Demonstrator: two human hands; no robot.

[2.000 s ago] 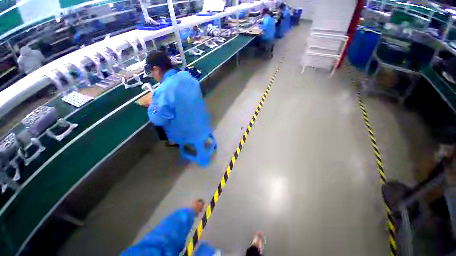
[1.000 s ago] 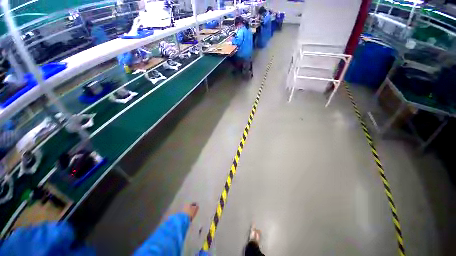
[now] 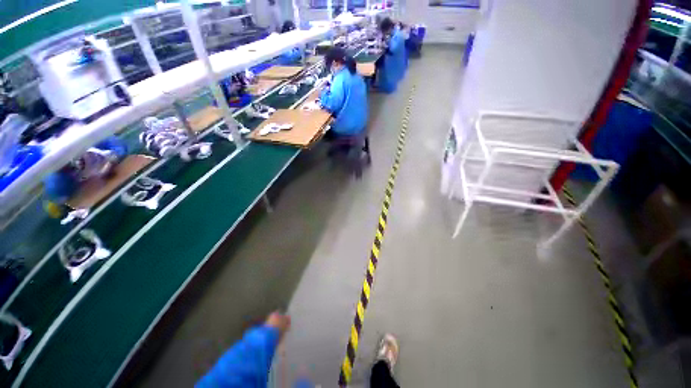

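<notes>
My left hand [image 3: 278,321] shows small and blurred at the bottom, at the end of a blue sleeve, over the floor. Its fingers cannot be made out, and no held object can be seen. My right hand is not in view. The green conveyor bench [image 3: 170,261] runs along the left. White headphones [image 3: 82,254] lie on its belt, with another white set [image 3: 148,192] farther along. My left hand is to the right of the bench, apart from it.
A seated person in blue [image 3: 348,102] works beside stacked cardboard mats [image 3: 295,127] that jut over the bench edge. A white metal rack [image 3: 523,155] stands by a white pillar [image 3: 542,61] at right. Yellow-black floor tape [image 3: 371,265] runs ahead. My shoe [image 3: 388,350] shows below.
The view has moved forward along the aisle. The nearest seated person of the first frame has passed out of view, and the rack and pillar look closer. My left hand stays low in view.
</notes>
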